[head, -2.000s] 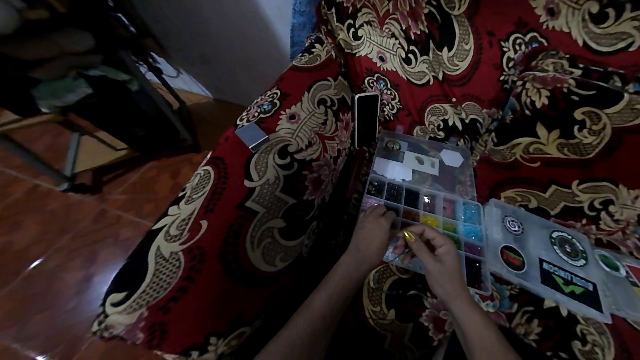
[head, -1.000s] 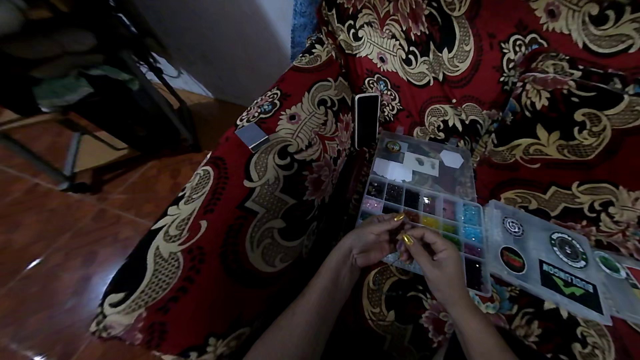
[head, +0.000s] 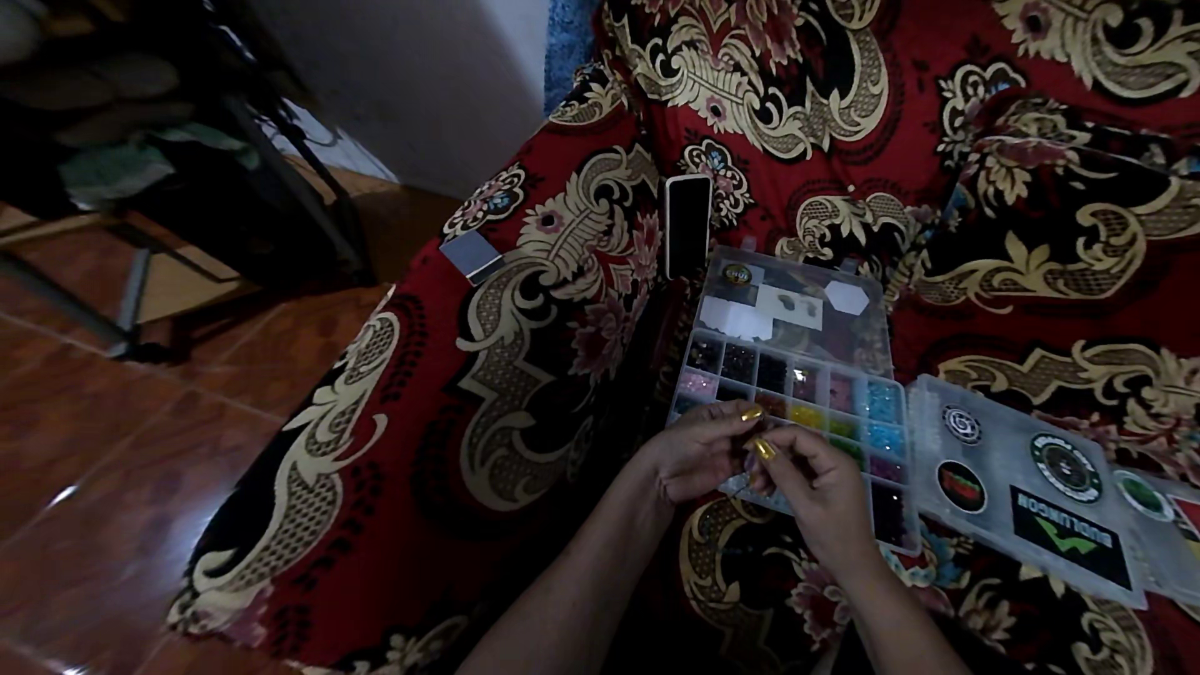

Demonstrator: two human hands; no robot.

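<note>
My left hand (head: 703,452) and my right hand (head: 814,478) meet over the lower left part of a clear plastic compartment box (head: 905,450). Their fingertips nearly touch. Something thin and dark shows under the fingers, too small to make out, and whether either hand grips it cannot be told. The box holds small beads sorted by colour: black beads (head: 739,361), yellow beads (head: 808,415), light blue beads (head: 883,401) and others. Its raised clear lid (head: 858,337) lies away from me, with paper pieces and a round sticker on it. My hands hide some of the compartments.
A smartphone (head: 687,227) leans beyond the box, on the patterned sofa cover (head: 562,375). A small grey flat object (head: 472,255) lies on the sofa arm. To the right is a closed plastic case with stickers (head: 1017,534). A metal-framed rack (head: 141,281) stands at the left on the tiled floor.
Two seconds ago my left hand was a little farther forward, with its fingers down over the compartments. It has drawn back and turned, and its fingertips are now beside those of my right hand.
</note>
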